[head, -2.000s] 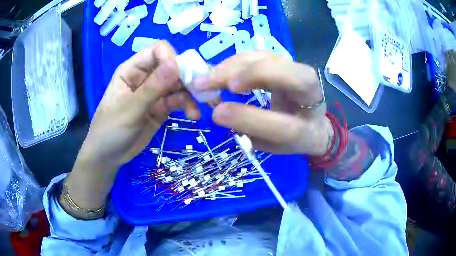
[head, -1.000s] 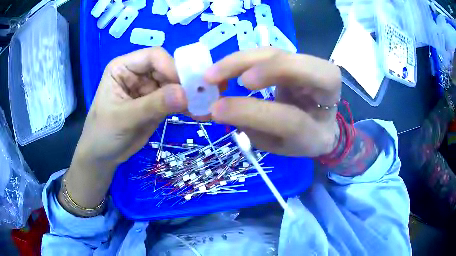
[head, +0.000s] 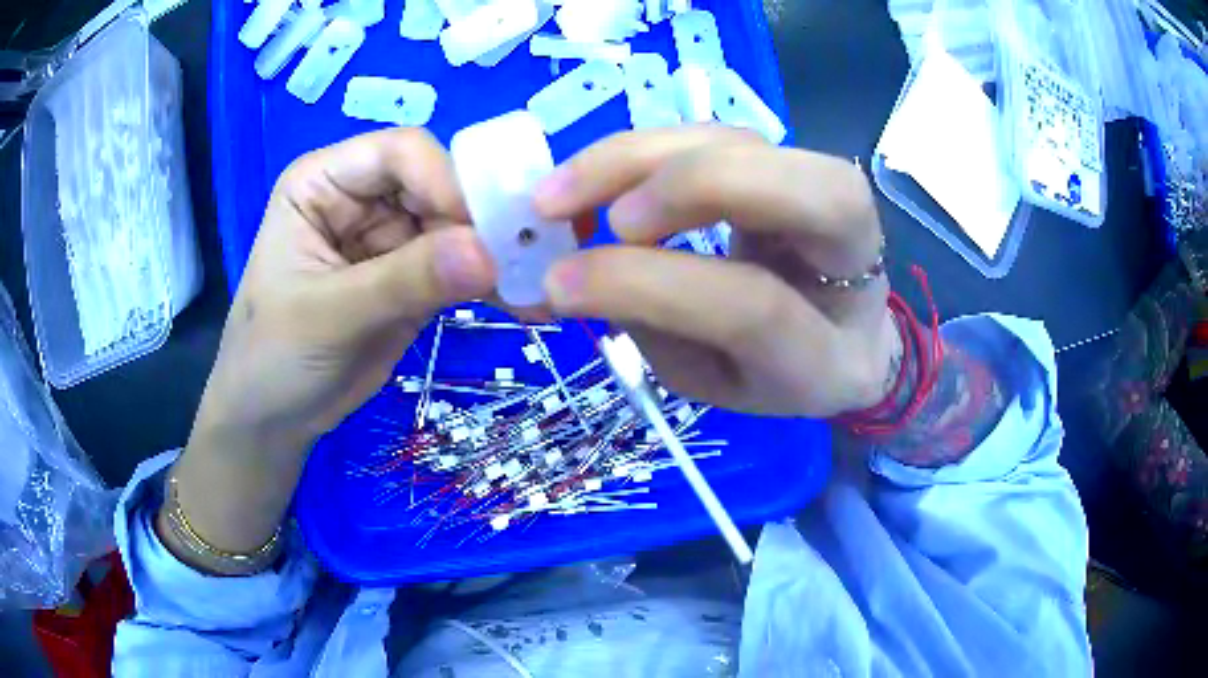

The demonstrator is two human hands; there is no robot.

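Observation:
A white plastic plate (head: 510, 199) with one small dark hole is held upright above the blue tray (head: 556, 567). My left hand (head: 351, 265) pinches its left edge. My right hand (head: 742, 258) has its fingertips on the plate's right edge. A white stem (head: 689, 464) with a small white block hangs below my right hand and slants down to the right. A thin red wire runs from its block up toward the plate. Where the wire ends is hidden by the fingers.
A heap of stems (head: 530, 444) lies at the tray's near end, loose plates (head: 391, 101) at its far end. A clear box (head: 113, 199) stands left, another with a white sheet (head: 943, 159) right. A clear bag (head: 47, 490) lies at the left edge. A patterned sleeve (head: 1159, 411) shows far right.
The plate has turned from a tilted, blurred pose to upright with its hole facing me. The stem's block has shifted slightly left and up. Both hands still hold on.

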